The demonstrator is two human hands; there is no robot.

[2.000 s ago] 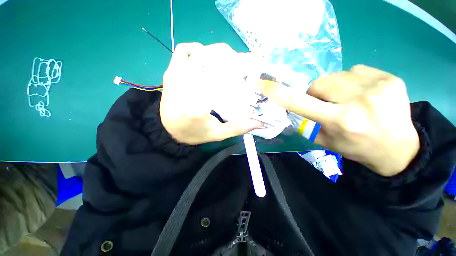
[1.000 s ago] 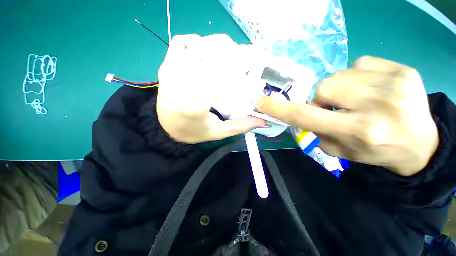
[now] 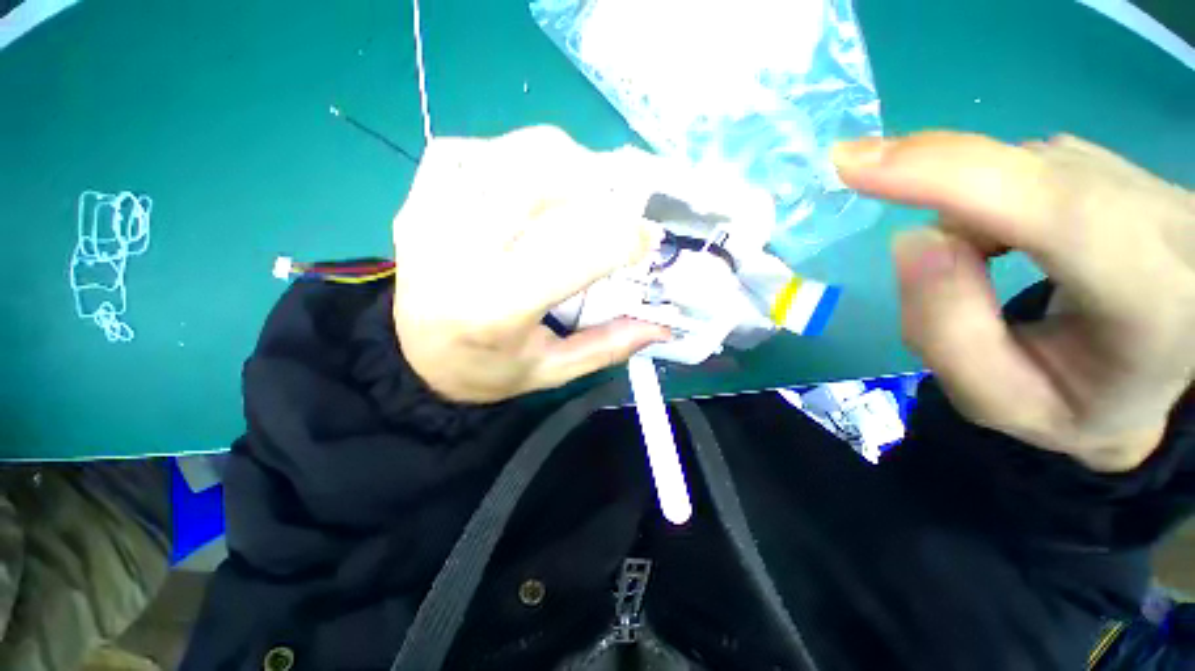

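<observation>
My left hand (image 3: 492,282) is closed around a white camera housing (image 3: 714,295), overexposed so its edges blur. Its open cavity with dark and metallic parts faces up. A white antenna (image 3: 661,446) sticks out toward my body. A ribbon cable (image 3: 806,307) with yellow and blue at its end juts out to the right. A wire harness (image 3: 334,271) with a small white plug and a thin black lead (image 3: 378,135) come out left of my left hand. My right hand (image 3: 1048,288) is off the housing to the right, thumb and index finger apart, with nothing visible in it.
A clear plastic bag (image 3: 773,118) of whitish parts lies behind the housing on the green bench (image 3: 210,380). Tangled white loops (image 3: 110,256) lie at the left. A white and blue packet (image 3: 858,417) shows below the bench edge. A patterned sleeve or trouser leg shows at the lower left.
My right hand has pulled back from the cavity to the right and its fingers have spread. The ribbon cable is now in full view. My left hand still holds the housing.
</observation>
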